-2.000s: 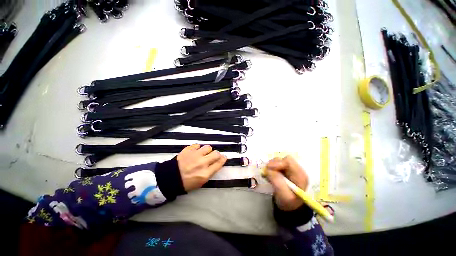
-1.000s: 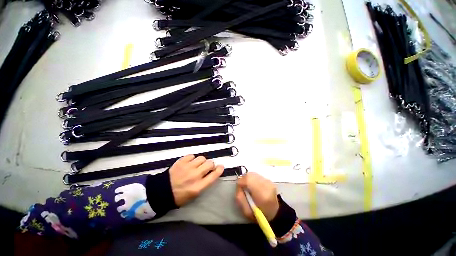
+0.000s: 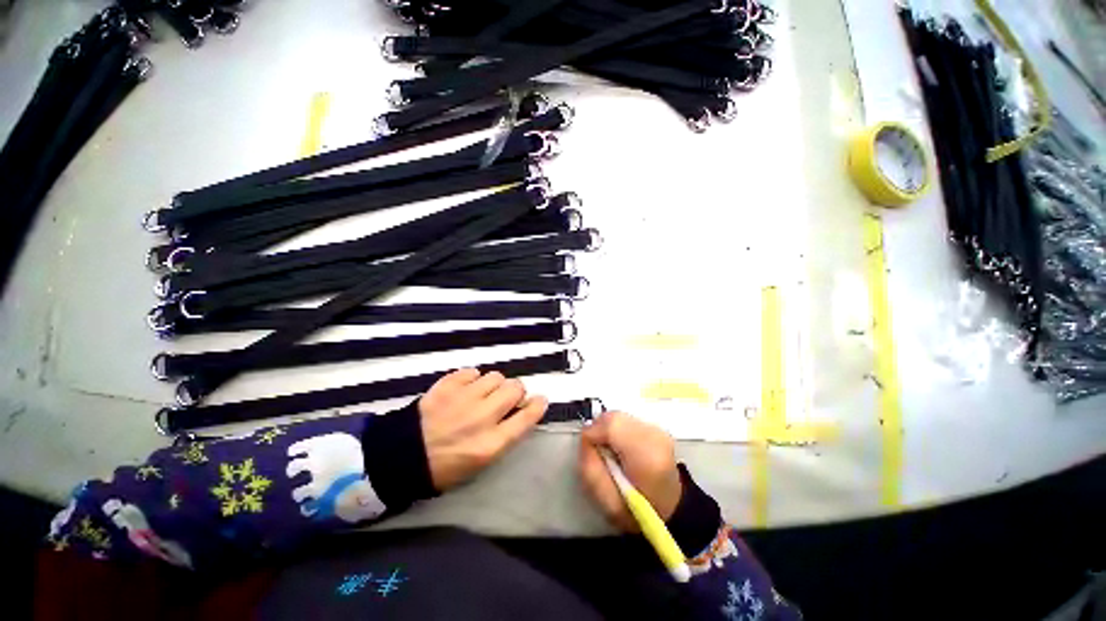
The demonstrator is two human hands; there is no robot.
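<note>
My left hand (image 3: 471,425) lies palm down on the nearest black webbing strap (image 3: 564,412), fingers pressing it to the table; whether it pinches the strap is hidden. My right hand (image 3: 631,467) holds a yellow pen-shaped tool (image 3: 653,529) like a pencil. Its fingertips are beside the strap's right end, at the silver D-ring (image 3: 593,410); the tool's tip is hidden by the fingers. Several loose black straps (image 3: 364,346) with rings at both ends lie fanned and crossed beyond my hands.
A strap pile (image 3: 582,55) lies at the back. A masking tape roll (image 3: 889,165), more black straps (image 3: 970,158), a curved yellow strip (image 3: 1035,97) and a crinkled clear bag (image 3: 1073,267) are at right. Black straps (image 3: 67,109) lie at far left. Yellow tape marks (image 3: 884,364) are on the table.
My right hand has come from right of the straps to the nearest strap's ring end. My left hand has shifted slightly down relative to the straps. The camera view has moved.
</note>
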